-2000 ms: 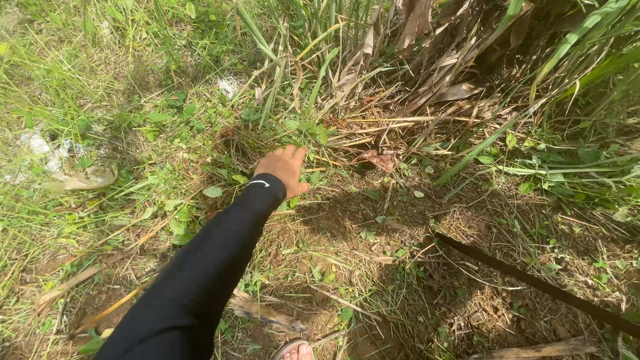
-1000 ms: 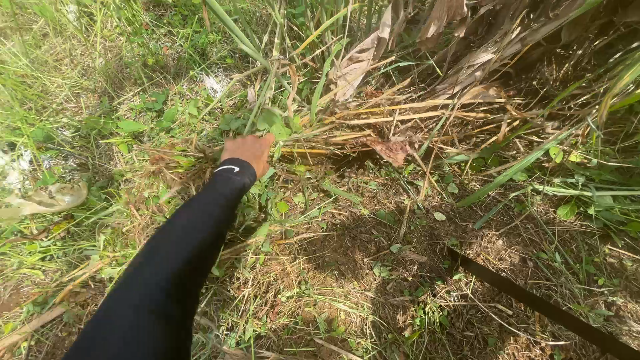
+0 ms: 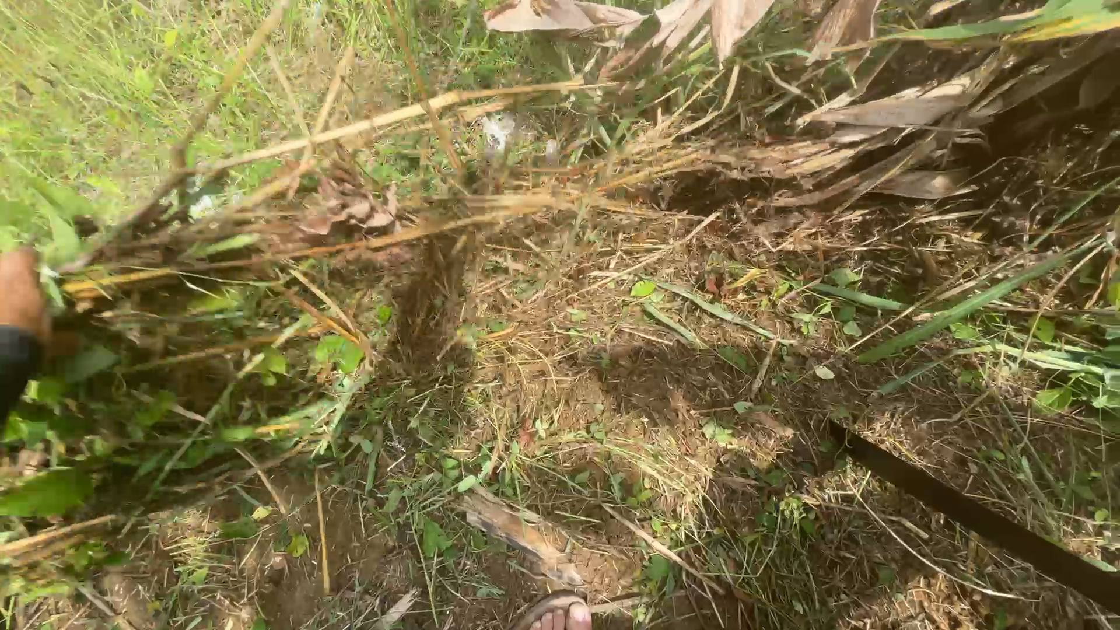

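At the far left edge, my left hand (image 3: 22, 293) in a black sleeve is closed on a bundle of dry stalks and weeds (image 3: 350, 241), which stretches rightward over the ground and is blurred. My right hand is out of the frame. A long dark blade (image 3: 962, 516), which looks like a machete's, reaches in from the lower right edge, its tip low over the soil and cut grass. What holds it is hidden.
Dry leaves (image 3: 910, 109) and a clump of long green blades (image 3: 980, 302) stand at the upper right. A piece of old wood (image 3: 521, 534) lies by my sandalled foot (image 3: 560, 612). White scraps (image 3: 497, 131) lie in the grass.
My left hand has moved left from the base of the clump, with dry stalks and weeds pulled along in it. The dark blade stays at the lower right.
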